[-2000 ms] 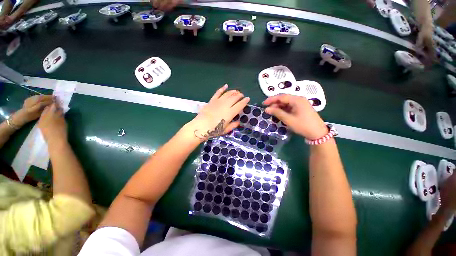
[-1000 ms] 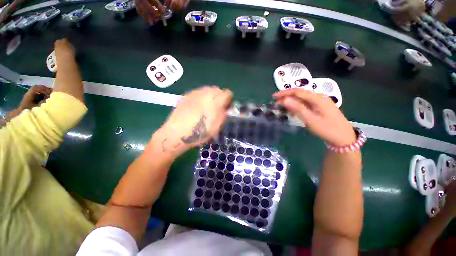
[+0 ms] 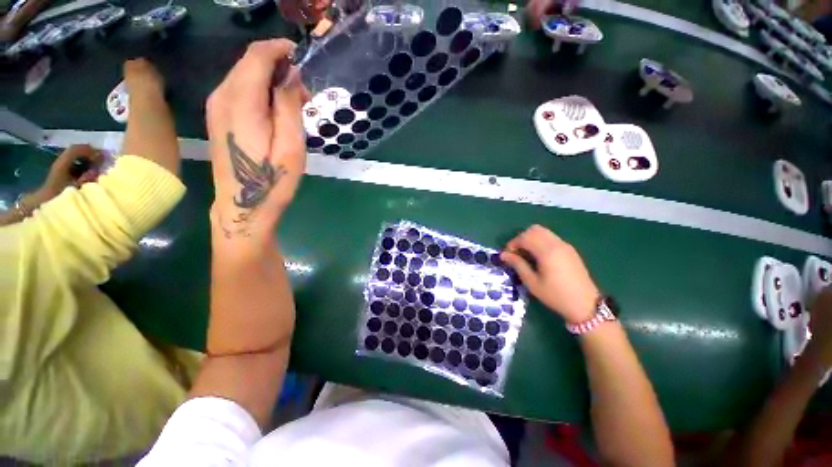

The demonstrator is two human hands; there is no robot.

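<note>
My left hand is raised at the upper left and holds a clear pad sheet with rows of black discs by its left edge. A larger pad sheet, shiny and roughly square, lies on the green bench in front of me. My right hand is at its upper right corner, thumb and fingers bent close together at the sheet; I cannot tell whether they grip it. Two white housing covers, one overlapping the other, lie on the belt. Another cover shows partly behind the raised sheet.
A pale metal rail runs between bench and belt. Open housing halves stand across the belt. A person in yellow is at my left, one hand at a cover. Stacked covers lie at the right, beside another person's arm.
My left hand has lifted the smaller pad sheet up and left, away from the larger sheet. My right hand has come down to the larger sheet's corner. The covers have shifted right in view.
</note>
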